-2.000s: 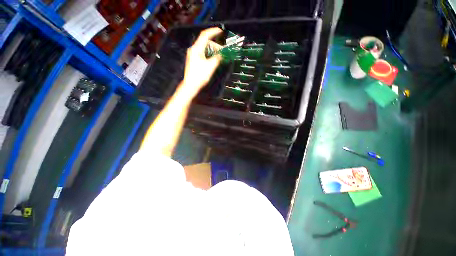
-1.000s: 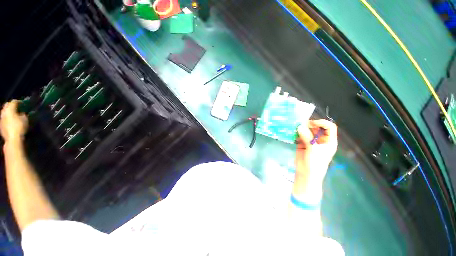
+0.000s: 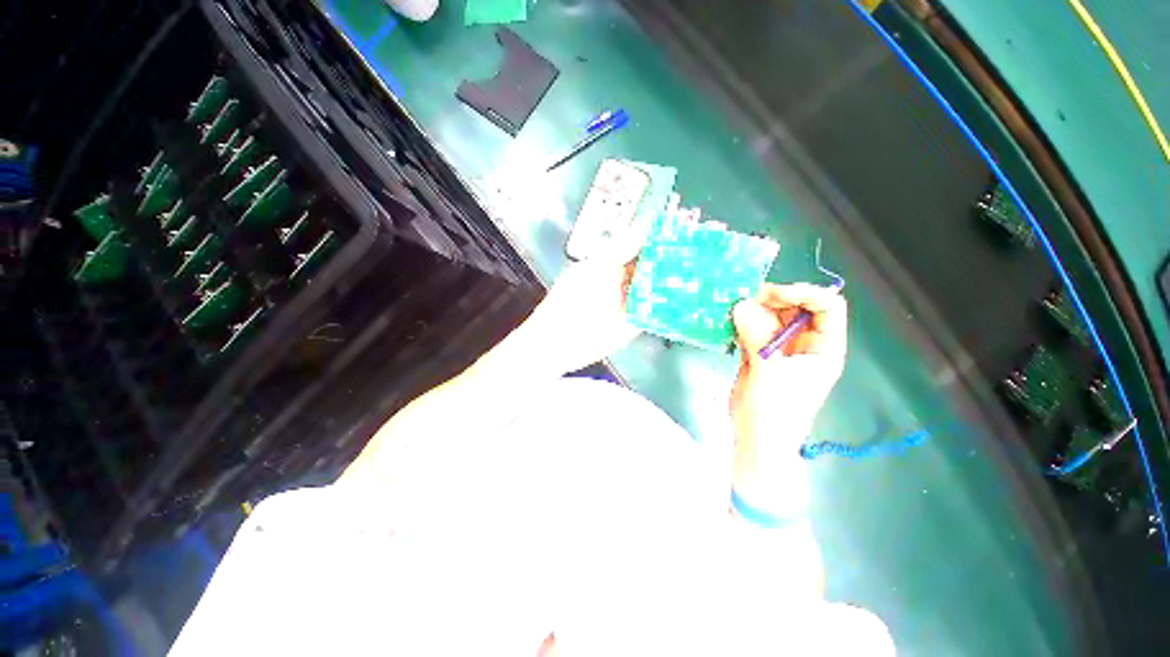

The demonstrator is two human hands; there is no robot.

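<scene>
A green circuit board with pale solder dots is held up over the bench, connectors along its upper edge. My left hand, overexposed, grips its left edge; the fingers are mostly hidden. My right hand is at its lower right corner with a short purple pen-like tool in the fingers. The right fingers touch or nearly touch the board's corner. A blue band is on the right wrist.
The slotted black crate with several standing boards is at left. On the bench lie a smartphone, a blue pen, a black notched plate and a blue coiled cord. Boards lie on the conveyor at right.
My left hand has left the crate and come to the board's left edge. The board and right hand have shifted slightly left in the view. The cutters are now hidden.
</scene>
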